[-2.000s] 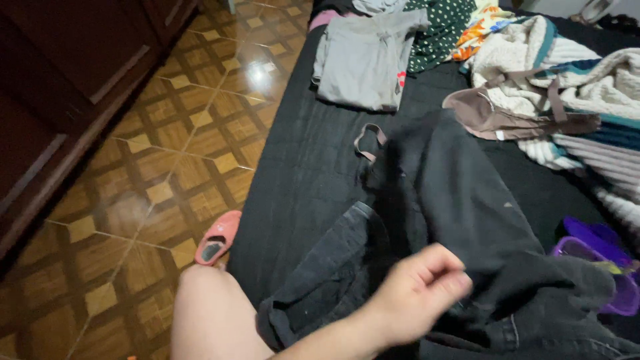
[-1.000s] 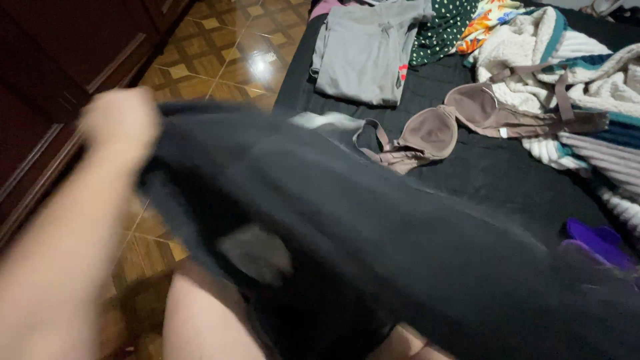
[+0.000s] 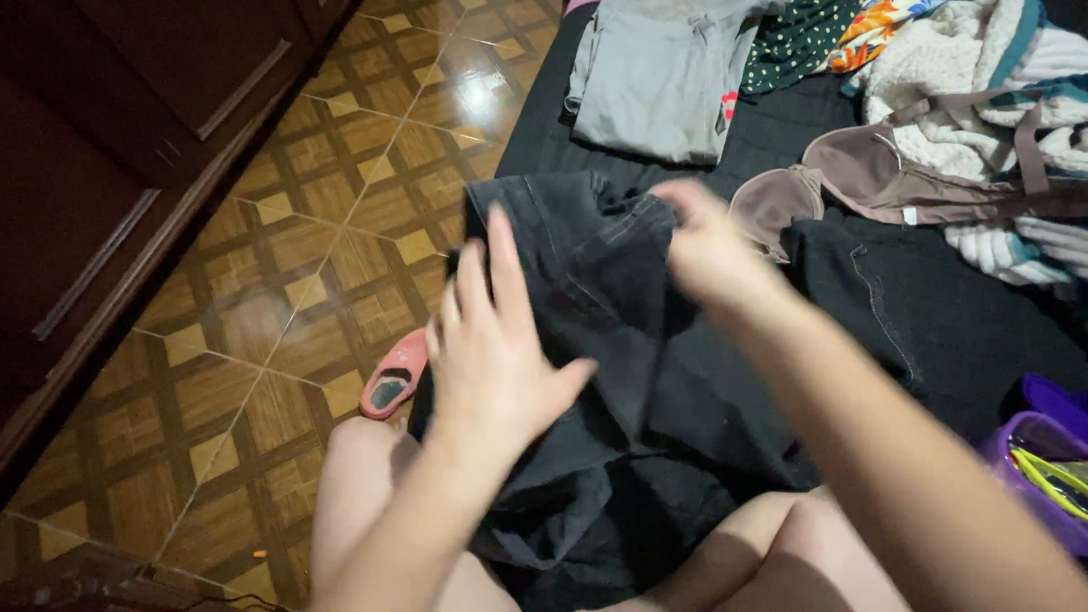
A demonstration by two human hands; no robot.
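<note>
A black denim garment [image 3: 625, 340] with pale stitching lies rumpled over the bed in front of me and between my legs. My left hand [image 3: 489, 344] rests flat on its left part, fingers spread and thumb apart, pointing up toward its top edge. At the upper right corner of the garment, my right hand [image 3: 701, 234] pinches the stitched edge between its fingers; it is slightly blurred. Beyond the right hand lies a mauve bra [image 3: 858, 166], and further back a folded grey garment [image 3: 654, 85] with a small red patch.
A white fleecy, striped textile [image 3: 926, 76], a green dotted cloth [image 3: 795, 47] and an orange floral cloth [image 3: 875, 34] lie at the back right. At right stands a purple container [image 3: 1041, 493] with yellow items. A pink shoe [image 3: 395, 374] is beside my knee, over the tiled floor [image 3: 297, 297].
The black garment was raised and swung across the view one second ago; now it lies low before me. Both hands are now on it. More of the bra shows than two seconds ago.
</note>
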